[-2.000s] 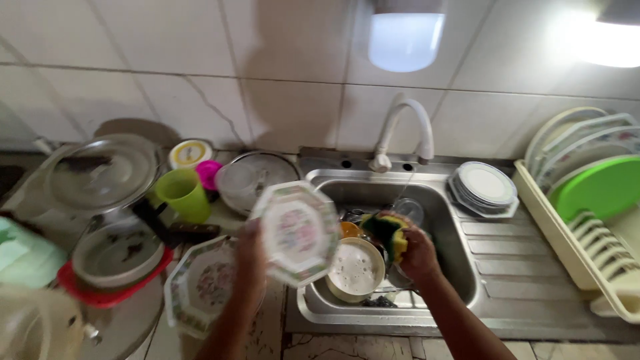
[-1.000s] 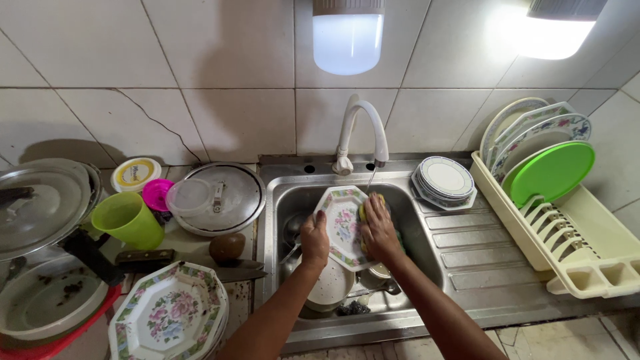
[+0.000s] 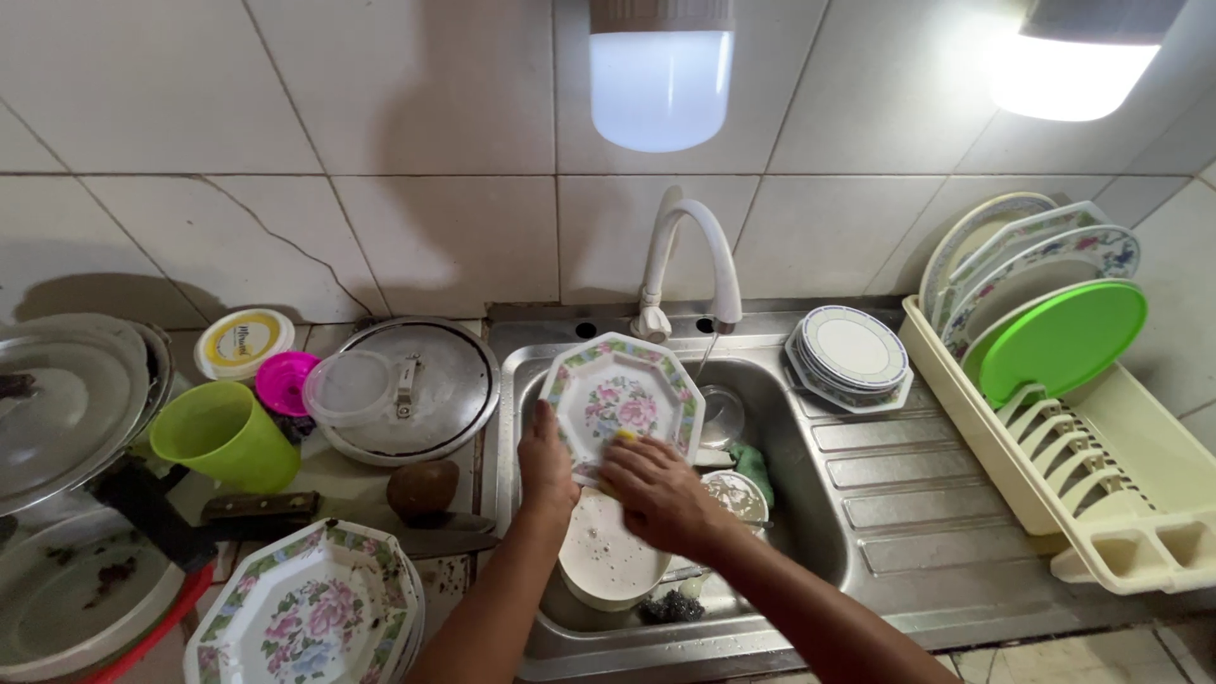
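Observation:
Over the steel sink (image 3: 826, 494), my left hand (image 3: 548, 461) grips the left edge of an octagonal floral plate (image 3: 622, 394), tilted with its patterned face up. My right hand (image 3: 655, 494) presses a mostly hidden yellow sponge (image 3: 625, 435) against the plate's lower face. Beneath the hands, a bowl of whitish water (image 3: 611, 551), a smaller bowl with cloudy liquid (image 3: 736, 496), a green cloth (image 3: 752, 470) and a dark scouring pad (image 3: 673, 606) lie in the sink. A thin stream falls from the white faucet (image 3: 698, 223), just right of the plate.
Left of the sink are stacked floral plates (image 3: 318, 608), a knife (image 3: 261, 506), a green cup (image 3: 228, 437), a pot lid (image 3: 446, 380) and a white dish (image 3: 76, 589). Small plates (image 3: 853, 347) stand on the drainboard (image 3: 912, 475), beside a cream dish rack (image 3: 1026, 475) with plates.
Two seconds ago the plate was left of the sink in my left hand, with the sponge apart in my right. Both hands came together over the sink, and the right now lies on the plate's face.

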